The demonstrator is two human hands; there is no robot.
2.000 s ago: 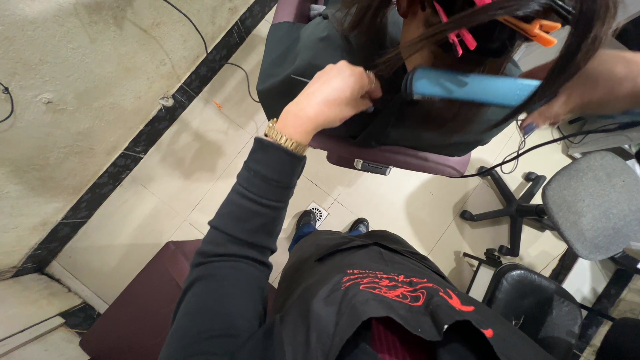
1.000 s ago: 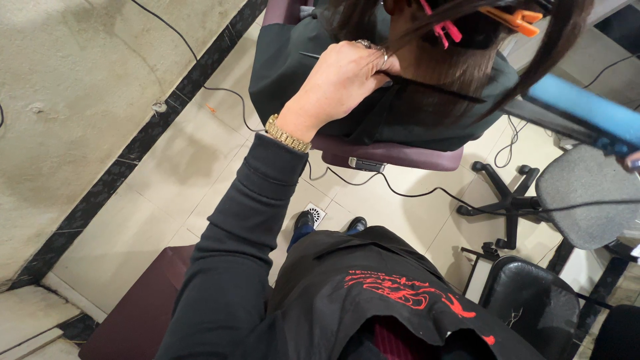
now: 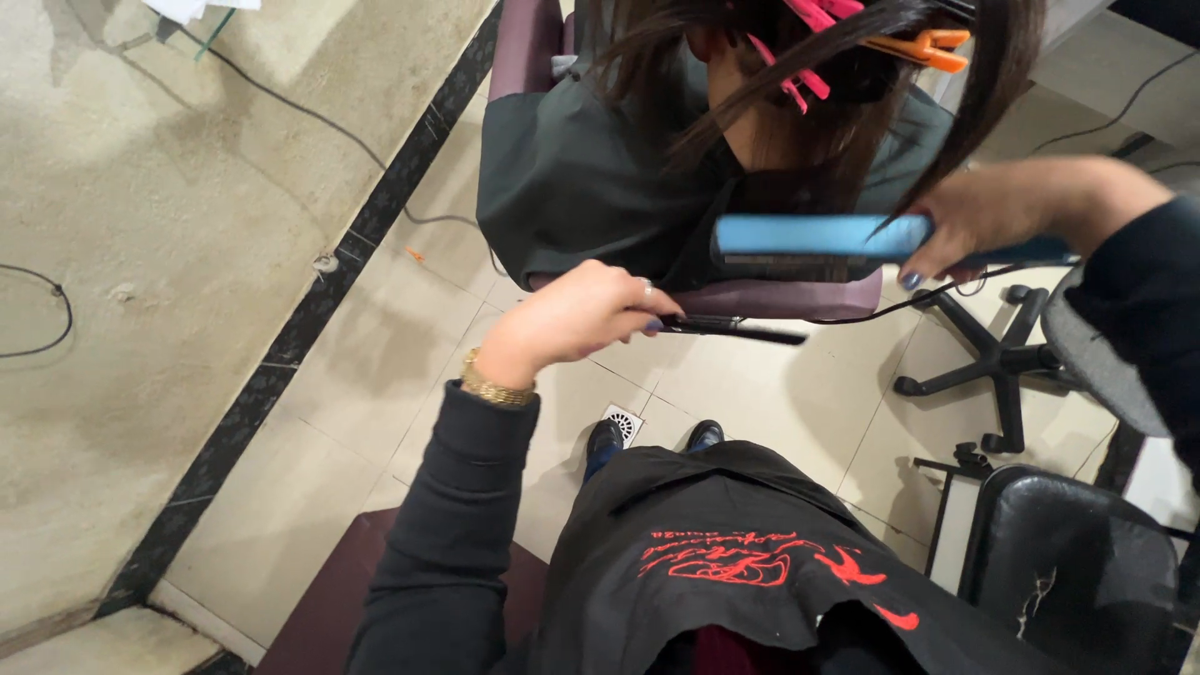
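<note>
My left hand grips a black comb, which points right, just behind the maroon chair back. A blue hair straightener is in my right hand, lying level across the lower ends of a seated person's dark hair. Whether strands are between its plates cannot be told. Pink clips and an orange clip hold upper sections of the hair. A dark cape covers the person's shoulders.
The maroon salon chair stands in front of me. The straightener's black cord runs under my right hand. At right are a grey stool with a wheeled base and a black padded seat. A wall is at left.
My left hand has come down from the hair with the comb. My right hand, far right one second ago, has moved back left with the straightener to the hair.
</note>
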